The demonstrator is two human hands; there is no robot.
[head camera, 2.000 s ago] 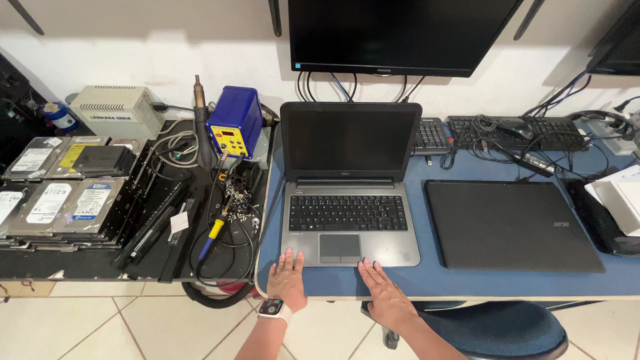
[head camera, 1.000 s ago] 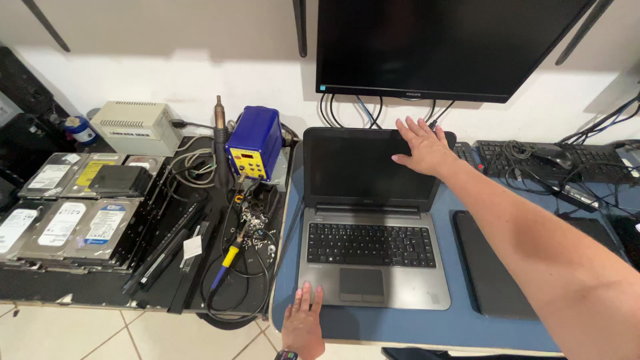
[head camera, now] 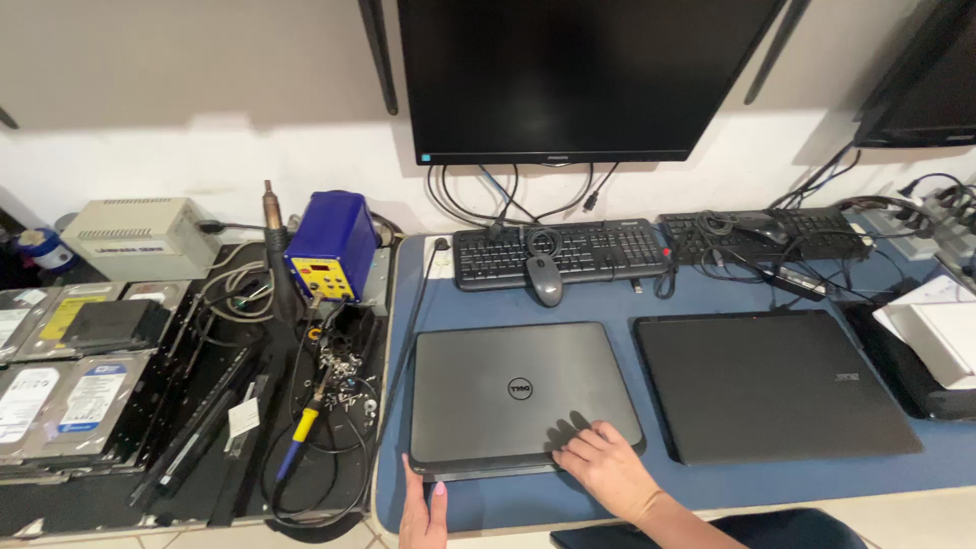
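Note:
A grey Dell laptop [head camera: 503, 412] lies with its lid down on the blue mat, its front edge toward me. My left hand [head camera: 425, 507] is at its front left corner, thumb and fingers apart, touching the edge. My right hand [head camera: 610, 469] rests on the front right part of the lid with its fingers bent; neither hand is closed around anything. Just right of it lies a black Acer laptop [head camera: 770, 385], also with its lid down.
Behind are a keyboard [head camera: 488, 263] with a mouse [head camera: 544, 278], a second keyboard [head camera: 808, 225], cables and a monitor [head camera: 557, 76]. At left stand a blue soldering station [head camera: 332, 236], a soldering iron [head camera: 301, 435], loose screws [head camera: 343, 374] and several hard drives [head camera: 91, 396]. White boxes [head camera: 942, 335] lie at right.
The Dell laptop stood open; its lid is now down. My right hand has come from the lid's top edge to near the front edge. The keyboard behind is now in full view.

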